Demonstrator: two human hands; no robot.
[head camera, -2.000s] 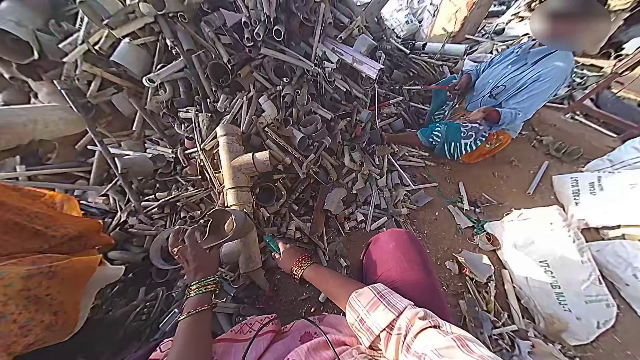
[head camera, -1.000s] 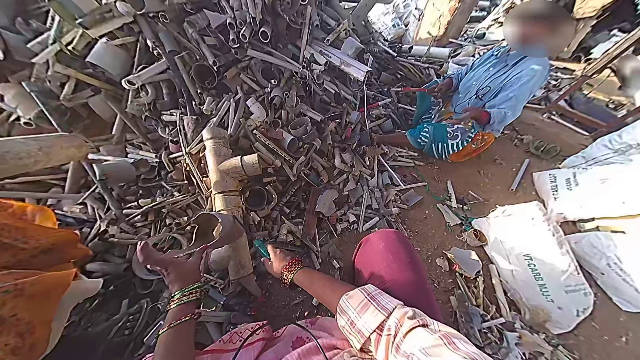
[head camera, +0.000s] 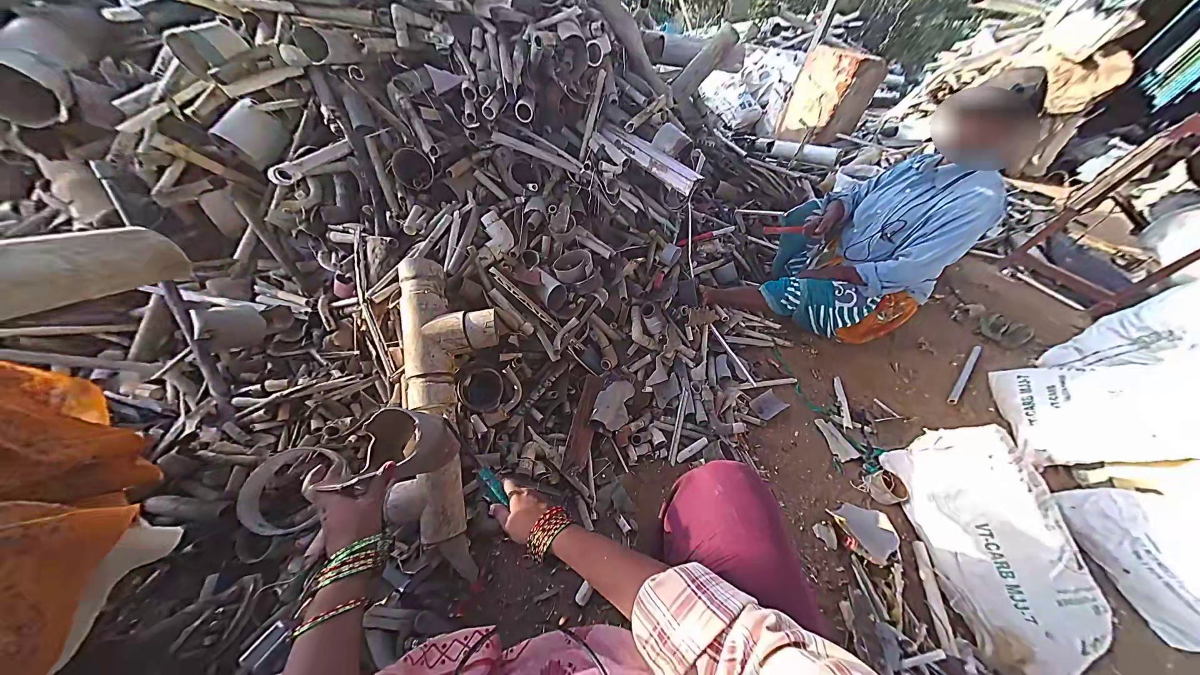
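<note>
My left hand (head camera: 352, 506) grips the edge of a broken piece of wide plastic pipe (head camera: 427, 441), whose open end faces up and left. In my right hand (head camera: 520, 511) is a tool with a green handle (head camera: 491, 486); its working end is dark and hard to make out, near the pipe piece. Just beyond my hands a long, branched pipe fitting (head camera: 424, 328) lies on the heap, partly behind the held piece. A cut pipe ring (head camera: 272, 492) lies left of my left hand.
A large heap of scrap plastic pipes (head camera: 562, 262) rises ahead. At the right, a person in a blue shirt (head camera: 923, 220) sits by the heap holding a red-handled thing. White sacks (head camera: 994, 544) lie on the ground at the right. Orange cloth (head camera: 66, 506) is at the left edge.
</note>
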